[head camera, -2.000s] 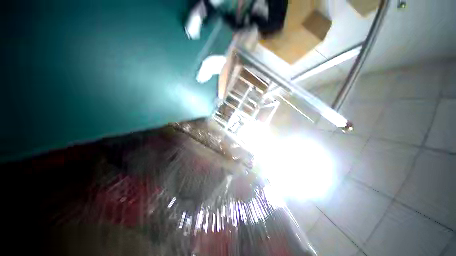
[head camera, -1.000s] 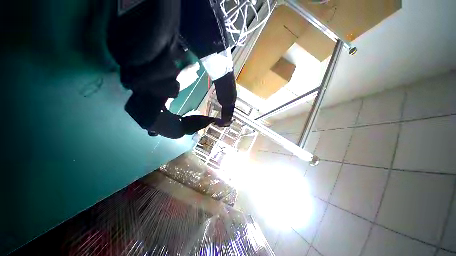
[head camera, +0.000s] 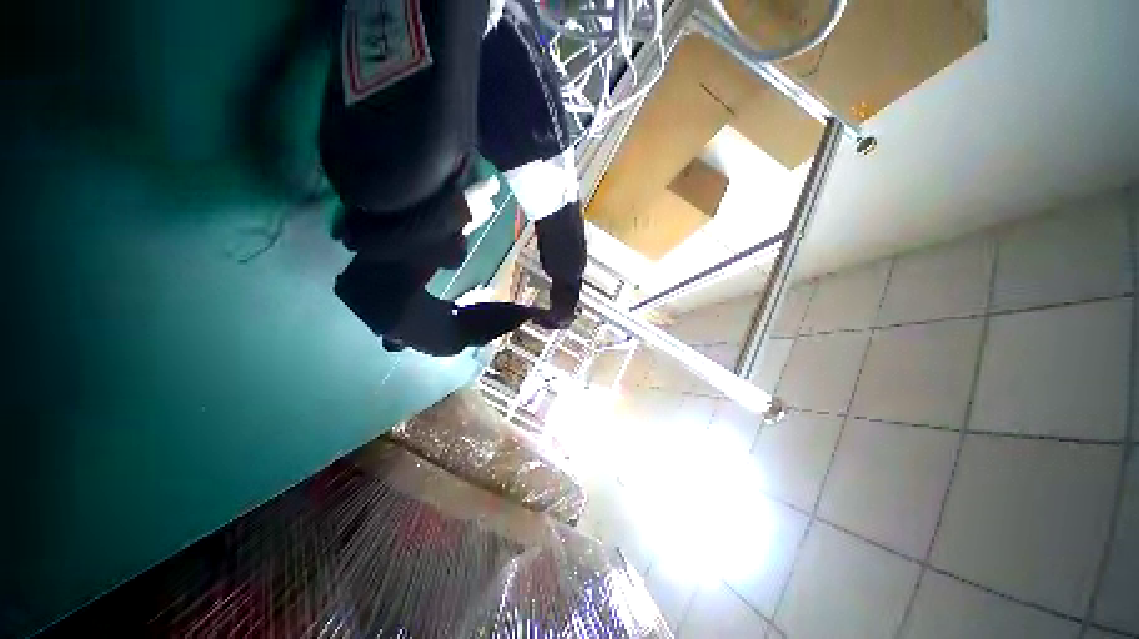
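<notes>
A soft black strap-like item [head camera: 406, 162] hangs over the green surface [head camera: 187, 387] at upper centre-left. It has white patches, and a white label with a red border [head camera: 386, 48] at its top. Its dark lower parts curve and meet in a narrow tip right of the green surface. White cables [head camera: 612, 56] lie in a loose tangle at the top centre, beside the black item, and the frame's edge cuts them off. No hand can be made out for certain; the dark shapes do not show clear fingers.
Brown cardboard cartons [head camera: 893, 56] stand at the upper right, beside silver frame tubes [head camera: 791, 256]. A white wire rack [head camera: 540, 368] is at centre. Shiny film-wrapped goods [head camera: 412, 549] lie along the bottom. A bright light [head camera: 700, 499] glares before the tiled ceiling panels [head camera: 1043, 362].
The black item came into clear view after the first frame. Since one second ago it sits slightly lower and further right, with its red-bordered label showing more. The camera view has shifted slightly.
</notes>
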